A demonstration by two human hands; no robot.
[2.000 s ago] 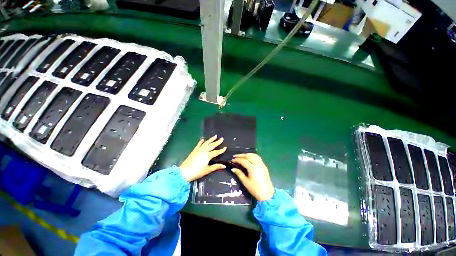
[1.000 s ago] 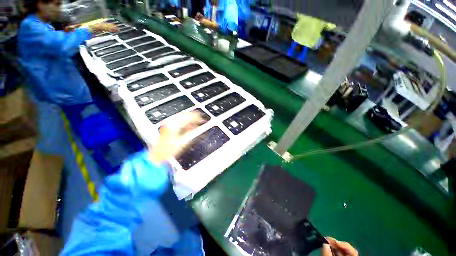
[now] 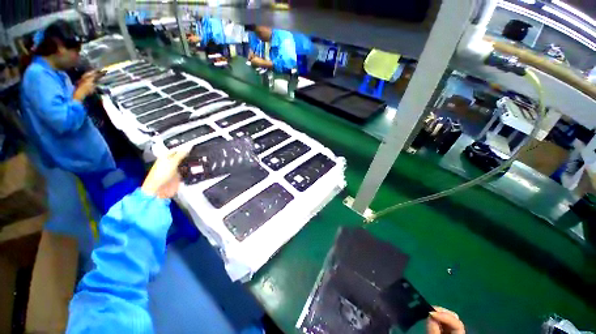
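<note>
My left hand (image 3: 163,175) grips the near end of a black phone housing (image 3: 219,160), held over the white left tray (image 3: 251,258). The tray holds rows of black housings, several with small white squares. My right hand (image 3: 446,322), cut off by the bottom edge, holds a small black plate (image 3: 406,303) by its corner. The plate overlaps a flat black sheet (image 3: 369,256) on the green bench. A clear, shiny liner edge (image 3: 314,293) shows along the sheet's left side.
A pale metal post (image 3: 408,111) stands on the green mat (image 3: 480,251), with a thin hose (image 3: 457,189) at its base. A worker in blue (image 3: 59,124) stands at far left beside further trays. Black trays (image 3: 340,101) lie behind. A crumpled clear edge (image 3: 559,325) shows at bottom right.
The view has swung left from the sheet. My left hand left the sheet for the tray and now has a housing in it. My right hand has moved to the sheet's right side with the plate.
</note>
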